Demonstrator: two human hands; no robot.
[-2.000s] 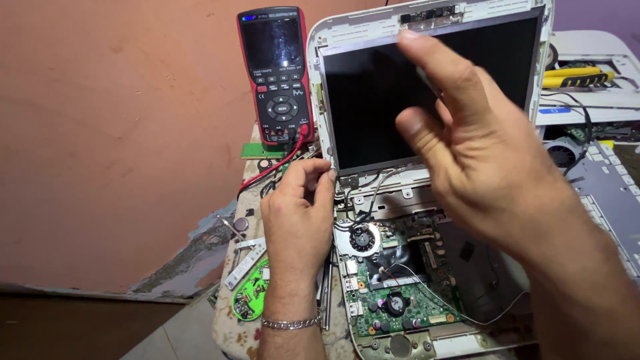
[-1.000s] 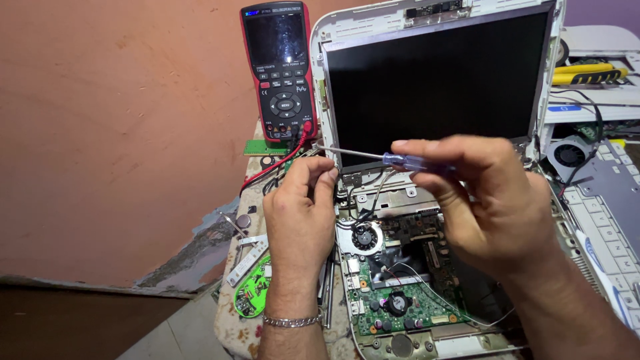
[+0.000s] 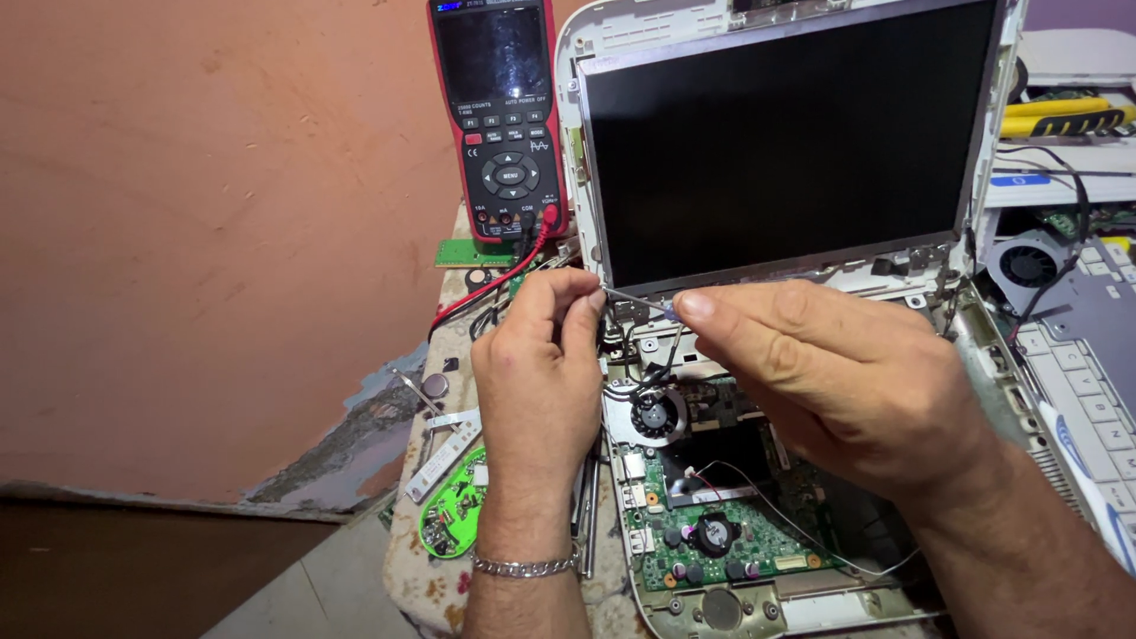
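Note:
My right hand (image 3: 825, 382) grips a screwdriver (image 3: 637, 300) by its blue handle, mostly hidden by the fingers. The shaft points left, its tip at the lower left corner of the laptop's screen panel (image 3: 790, 142). There my left hand (image 3: 541, 373) has thumb and forefinger pinched together close to the tip; whether they hold something small cannot be told. Below the hands lies the opened laptop base with a green motherboard (image 3: 754, 550), a cooling fan (image 3: 655, 415) and a thin white cable (image 3: 781, 519). Black cables (image 3: 648, 377) run near the hinge.
A red and black multimeter (image 3: 508, 133) stands behind my left hand, its leads plugged in. Left of the base lie a green-cased circuit board (image 3: 454, 510) and a coin cell (image 3: 435, 384). At right are a white keyboard (image 3: 1087, 390), another fan (image 3: 1028, 265) and a yellow-handled tool (image 3: 1056, 120).
My right hand was raised before the screen two seconds ago; it has come down, and the screwdriver, plainly seen one second ago, is now at the panel corner. My left hand has stayed by that corner.

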